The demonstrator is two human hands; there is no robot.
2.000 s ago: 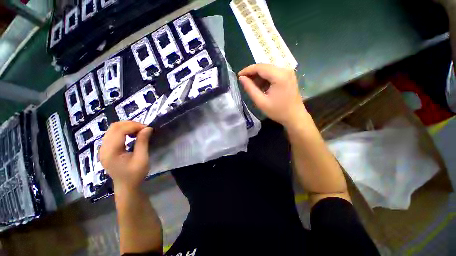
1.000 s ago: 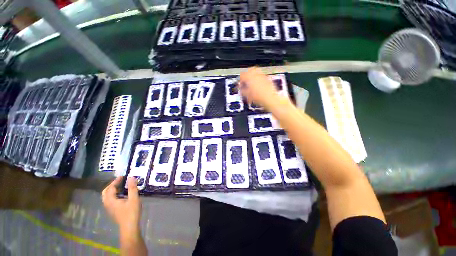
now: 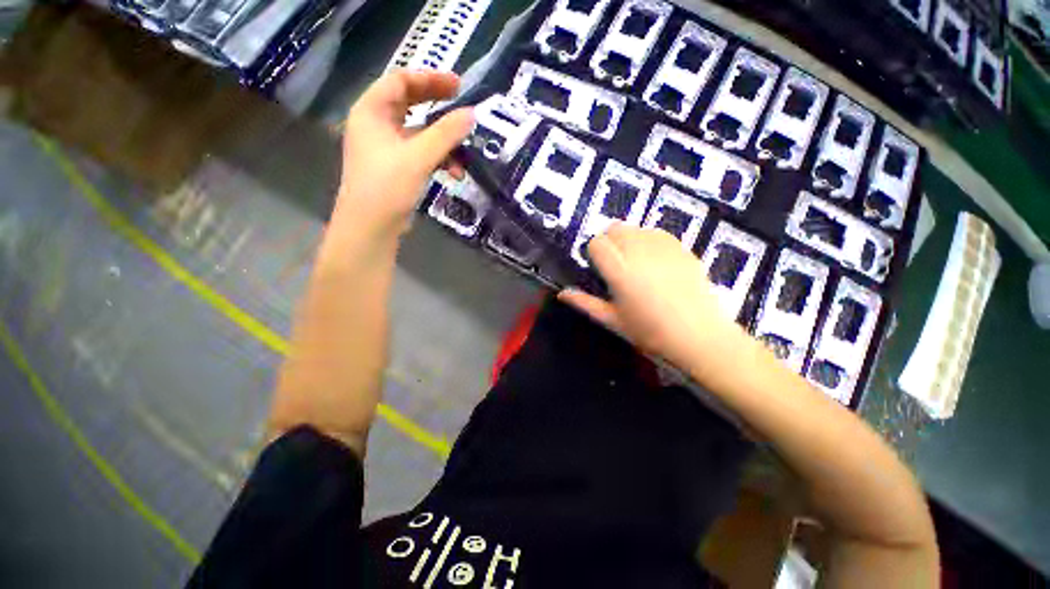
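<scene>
A black blister tray (image 3: 769, 198) holds silver-white metal frames (image 3: 739, 101) in upright rows, with sideways frames between them. My left hand (image 3: 389, 155) is at the tray's left end, fingers closed around its corner beside a frame. My right hand (image 3: 659, 290) is at the tray's near edge, with fingertips over the edge and thumb below it, covering parts of the near row. Between my hands the tray edge looks raised, and darker pockets with frames (image 3: 457, 207) show beneath. What lies inside my fingers is partly hidden.
A white strip with dark marks (image 3: 440, 40) lies beyond my left hand. A white sheet with tan pieces (image 3: 953, 311) lies right of the tray. More trays stand at the top left (image 3: 236, 35) and top right (image 3: 973, 52). A fan edge shows at far right.
My right hand has moved from the tray's far row to its near edge. My left hand has moved up around the left corner, which now looks raised. The view has turned and shifted.
</scene>
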